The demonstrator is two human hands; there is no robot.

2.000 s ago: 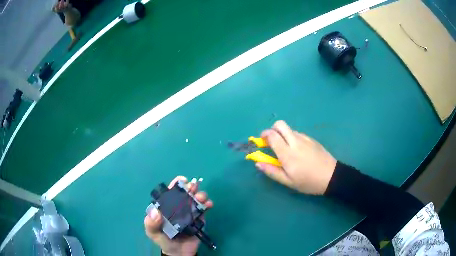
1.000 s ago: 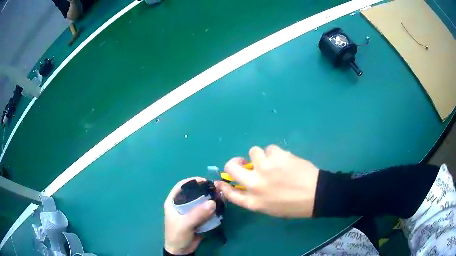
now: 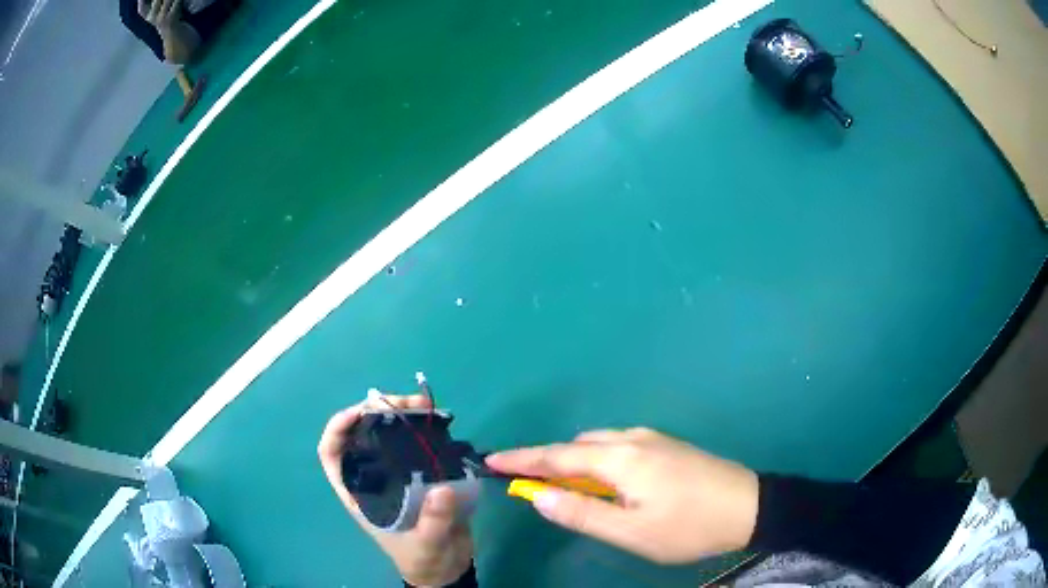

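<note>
My left hand holds a black motor unit at the lower middle, with a grey curved sleeve partly around it. A thin red lead lies across the black body, and small white connectors stick out above the fingers. My right hand holds cutters with yellow handles. Their dark jaws are at the right side of the unit; whether they close on anything is hidden.
A spare black unit lies at the upper right, beside cardboard with a thin wire. Grey sleeves lie at lower left. A white rail edges the green belt. A person's hand shows across the line.
The cutters have moved from the open bench to the unit's right side. The unit has been turned in my left hand. The white and black piece on the belt has left view.
</note>
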